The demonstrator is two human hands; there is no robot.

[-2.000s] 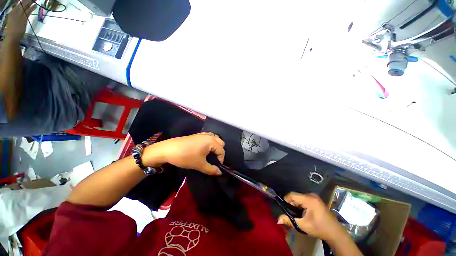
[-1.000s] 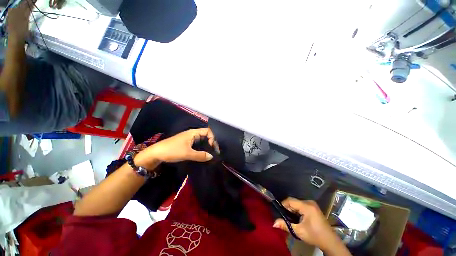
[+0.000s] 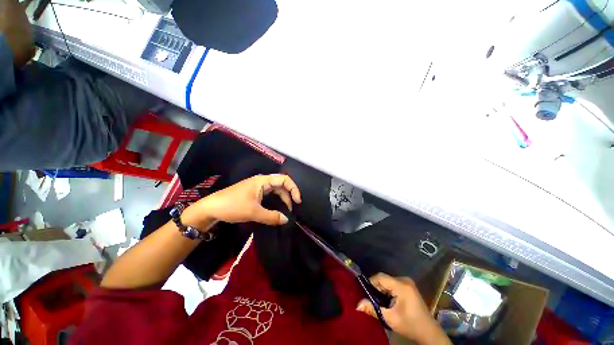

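My left hand (image 3: 259,200) pinches a bunched black fabric piece (image 3: 286,259) that hangs over my lap. My right hand (image 3: 397,303) grips the black handles of the scissors (image 3: 349,264). The blades point up and left, and their tips meet the fabric just beside my left fingertips. Whether the blades are fully closed is hard to tell.
The white table (image 3: 336,101) runs across above my lap, with sewing machine parts (image 3: 538,87) at right. More black fabric (image 3: 219,158) lies in a red-pink basket (image 3: 168,195). An open cardboard box (image 3: 528,310) is at lower right. Another person's leg (image 3: 67,121) and red stools (image 3: 151,145) are at left.
The scissors and my right hand have moved slightly left and down. My left hand still holds the fabric, shifted slightly from before. The other person's arm has moved, and the view has shifted slightly.
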